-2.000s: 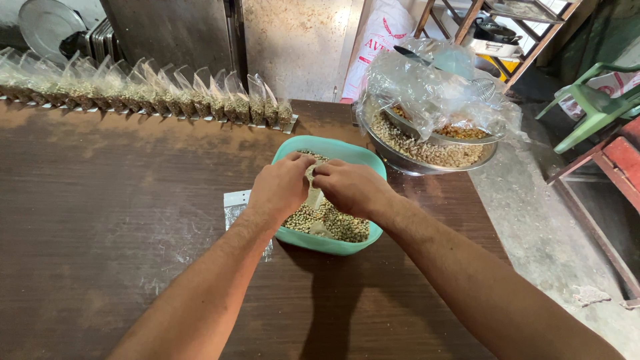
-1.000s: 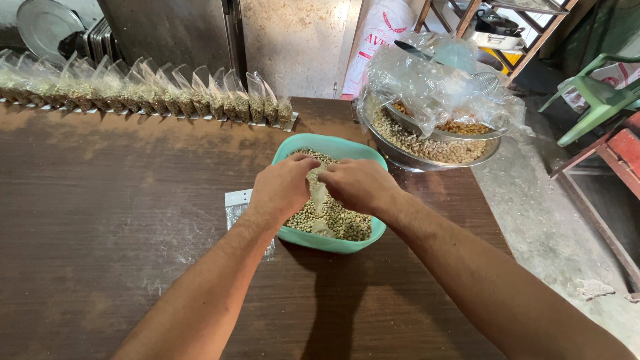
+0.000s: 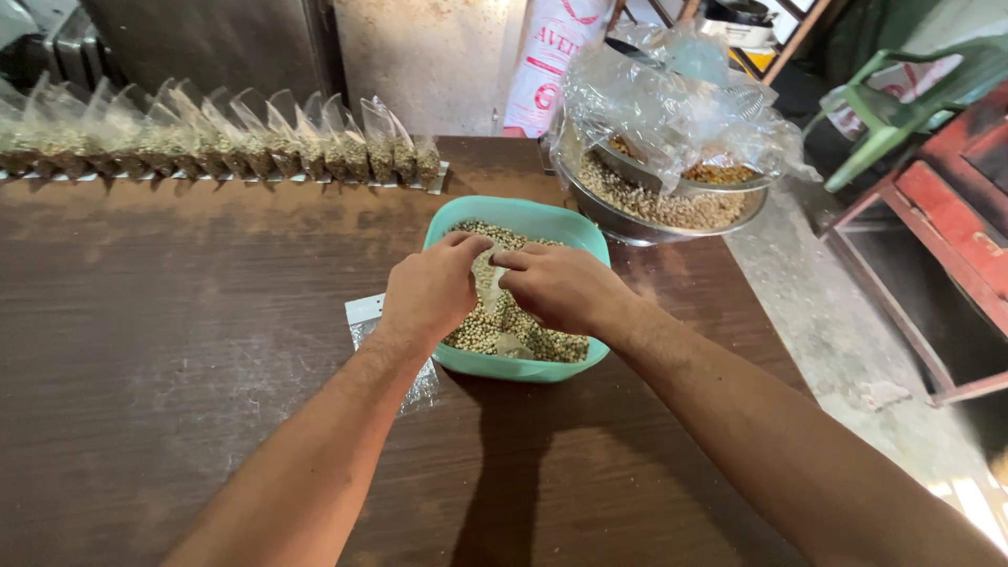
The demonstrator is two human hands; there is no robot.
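Note:
A mint-green plastic tub (image 3: 512, 368) on the wooden table holds greenish round seeds (image 3: 476, 329). Over it are my left hand (image 3: 435, 287) and my right hand (image 3: 555, 285), fingertips close together. Between them a clear plastic bag (image 3: 492, 287) stretches down onto the seeds; both hands pinch its upper edge, as far as it shows. A small lump of the same clear plastic lies near the tub's front wall. Beside the tub, partly under my left wrist, lies a flat clear bag with a white header strip (image 3: 364, 309).
Along the table's back left stands a row of filled clear bags (image 3: 260, 153). At the back right, a steel basin (image 3: 669, 209) of pale grains carries a smaller bowl and crumpled clear plastic (image 3: 654, 102). Past the table's right edge are a green plastic chair (image 3: 882, 118) and a red metal frame (image 3: 945, 228).
Both hands stay over the tub. My fingertips, closed together around the bag two seconds ago, are now slightly apart.

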